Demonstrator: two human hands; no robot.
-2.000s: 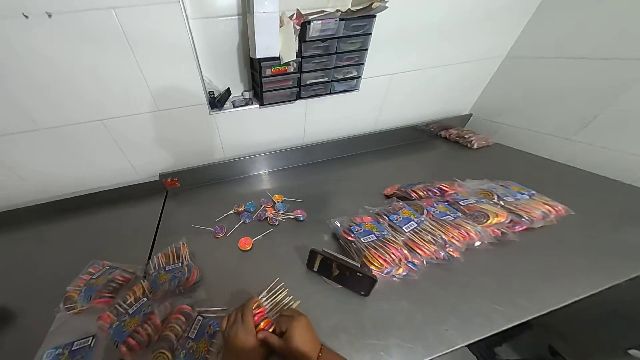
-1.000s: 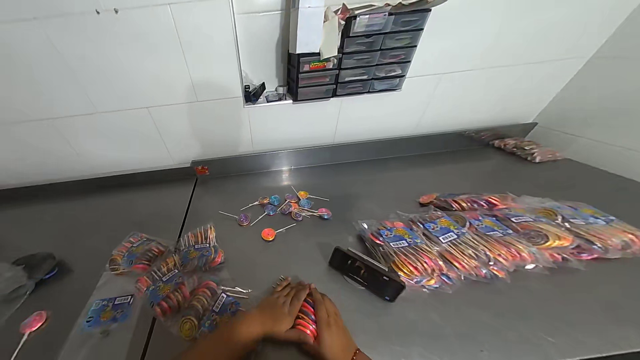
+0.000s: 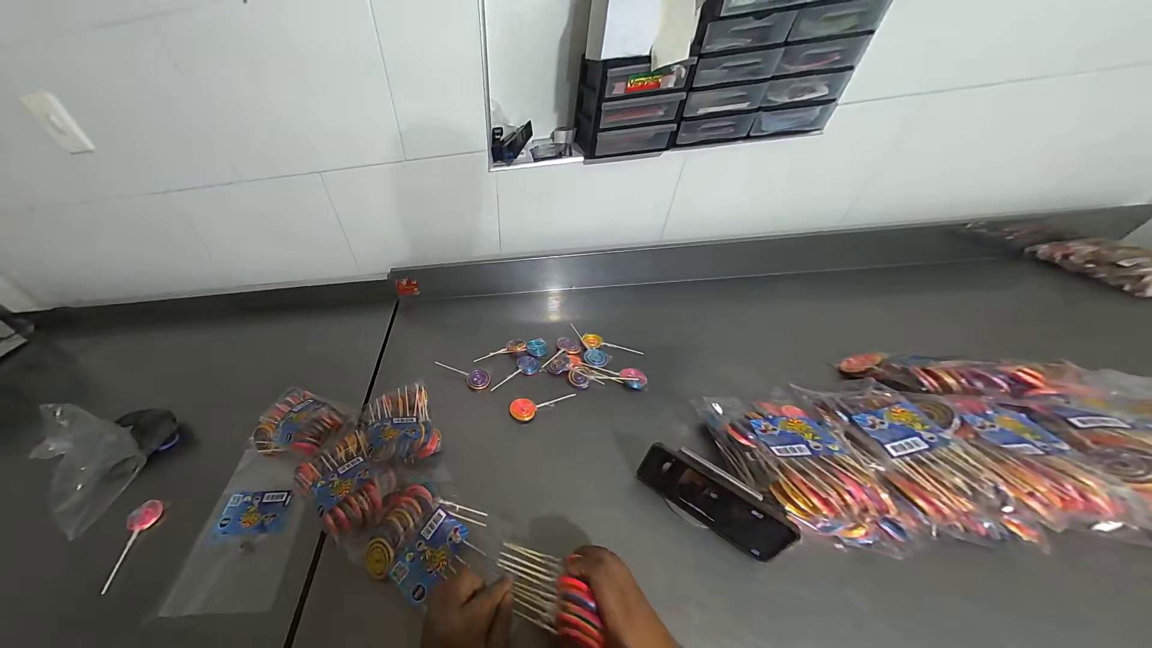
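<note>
My right hand (image 3: 616,594) wraps around the candy heads of a bundle of lollipops (image 3: 576,612), low in the middle of the head view. The white sticks of the bundle point left, towards my left hand (image 3: 468,612). The left hand's fingers are curled beside the stick ends; whether they grip any stick is not clear. Just above the left hand lie bagged lollipops with a blue printed label (image 3: 427,553). Farther back on the metal table, a loose group of round lollipops (image 3: 580,360) lies scattered, with an orange one (image 3: 522,410) nearer me.
Right of my hands, a black phone (image 3: 720,504) leans on its long edge. Several filled lollipop bags (image 3: 900,441) cover the right side. An empty labelled bag (image 3: 229,558), a single pink lollipop (image 3: 145,516) and a crumpled clear bag (image 3: 85,468) lie left. Small drawers (image 3: 738,72) stand behind.
My hands, together around the bundle a second ago, are now apart, the left one at the stick ends. The view has swung left.
</note>
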